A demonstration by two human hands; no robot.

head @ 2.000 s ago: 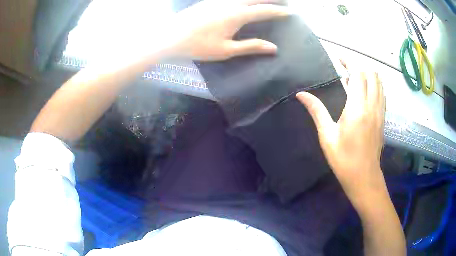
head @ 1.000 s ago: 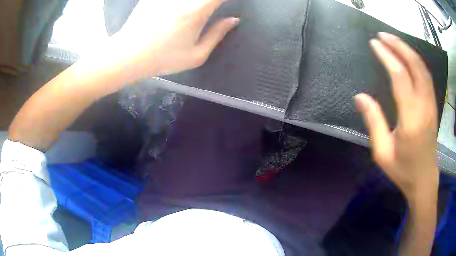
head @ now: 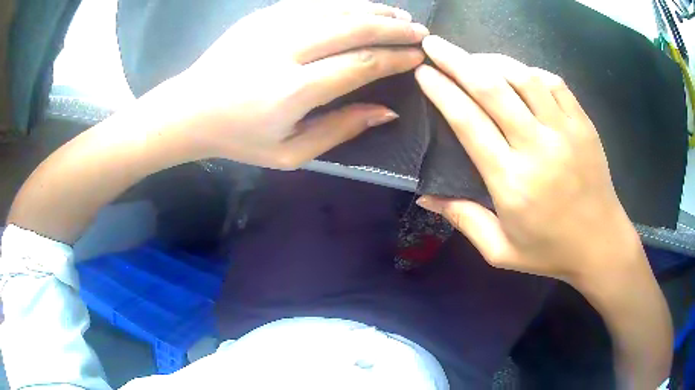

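Note:
A dark fabric piece [head: 610, 99] lies over the white table and its front edge, spread to both sides. A seam [head: 425, 129] crosses it from the back towards the table's front edge. My left hand [head: 305, 84] lies palm down on the cloth left of the seam, with its fingertips at the seam and its thumb apart. My right hand [head: 533, 160] rests on the cloth right of the seam. Its fingertips meet the left fingertips at the seam, and its thumb is apart, at the cloth's near edge.
A measuring tape [head: 366, 171] runs along the table's front edge. Scissors [head: 678, 65] with green and yellow handles are partly visible at the far right. A blue plastic crate or stool [head: 152, 289] stands below left. A patterned item with a red part [head: 423, 247] shows below the seam.
The cloth was turned and spread over the table edge, its seam now running front to back. My right hand has moved left and down onto the seam; my left fingers have reached it too.

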